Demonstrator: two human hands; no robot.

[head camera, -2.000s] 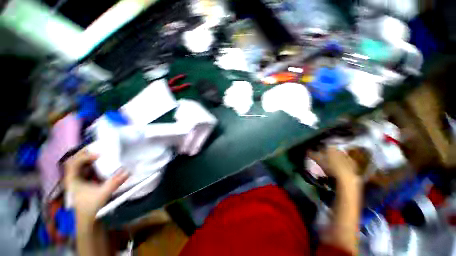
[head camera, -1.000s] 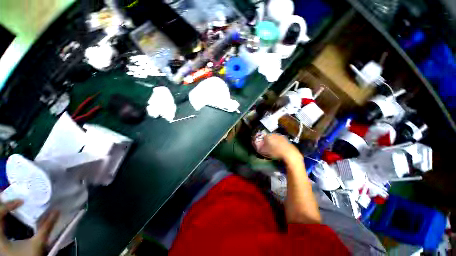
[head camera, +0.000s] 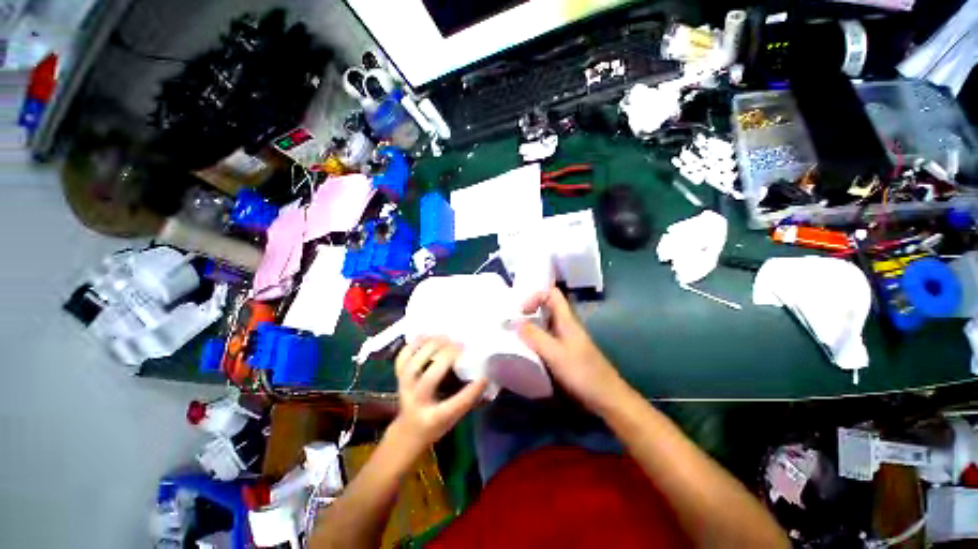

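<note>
A large white security camera (head camera: 461,306) is at the front edge of the dark green bench, in front of me. Its square bracket end (head camera: 574,252) points away to the upper right, and a slim white bar sticks out on the left. My left hand (head camera: 434,386) grips its lower left side. My right hand (head camera: 560,341) holds its right side near the rounded head (head camera: 517,370). The fingertips under the body are hidden. I cannot see a tool in either hand.
A black mouse (head camera: 625,218), red-handled pliers (head camera: 567,180) and a crumpled white cloth (head camera: 695,247) lie to the right. A white housing cover (head camera: 820,300) and parts box (head camera: 772,150) are farther right. Blue blocks (head camera: 380,249) and pink sheets (head camera: 281,249) lie left. Boxed units stand below the bench.
My view has turned left. My right hand has left the boxed units beside the bench and is now on the camera with my left hand.
</note>
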